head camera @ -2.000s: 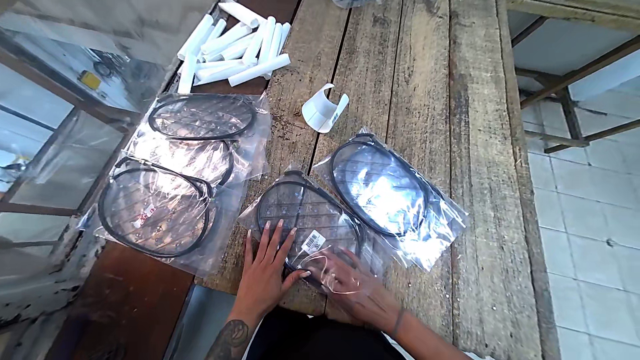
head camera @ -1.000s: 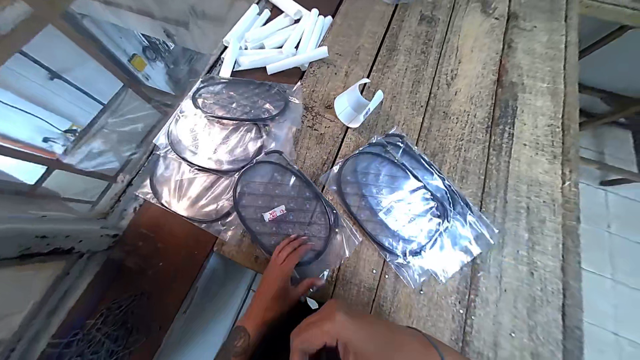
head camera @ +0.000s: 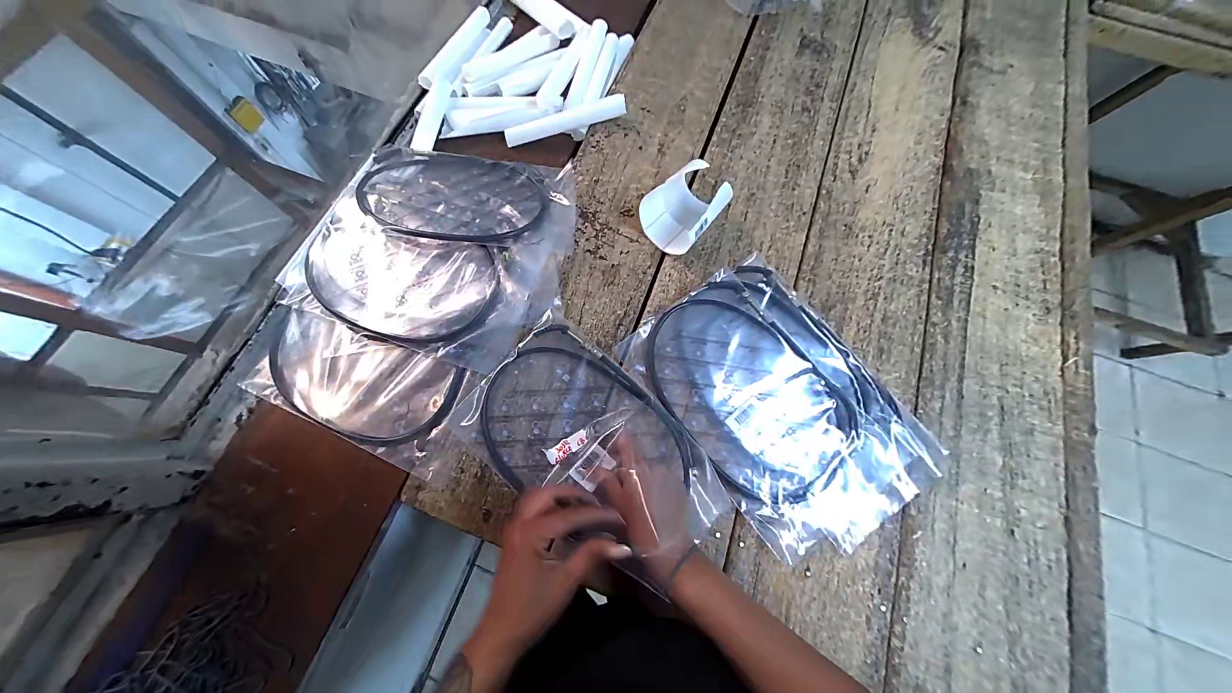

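Observation:
A clear plastic bag with a coiled black cable (head camera: 577,354) lies at the table's near edge, a small label on it. My left hand (head camera: 558,534) is closed on the near edge of clear plastic over this bag. My right hand (head camera: 650,496) is seen through clear plastic, apparently inside or beneath a bag; its fingers point up beside the label, and its grip is unclear. To the right lie overlapping bagged black cables (head camera: 751,385). On the left, further bagged black cables (head camera: 452,197) overlap in a column.
White tubes (head camera: 568,120) are piled at the far left of the wooden table (head camera: 876,241). A white cut ring of plastic (head camera: 674,217) stands beyond the bags. A window frame (head camera: 221,346) borders the left side; tangled dark strands (head camera: 207,645) lie at lower left.
My left hand has come off the face of the middle bag and closed on plastic near the table edge. My right hand has moved forward, now behind clear plastic.

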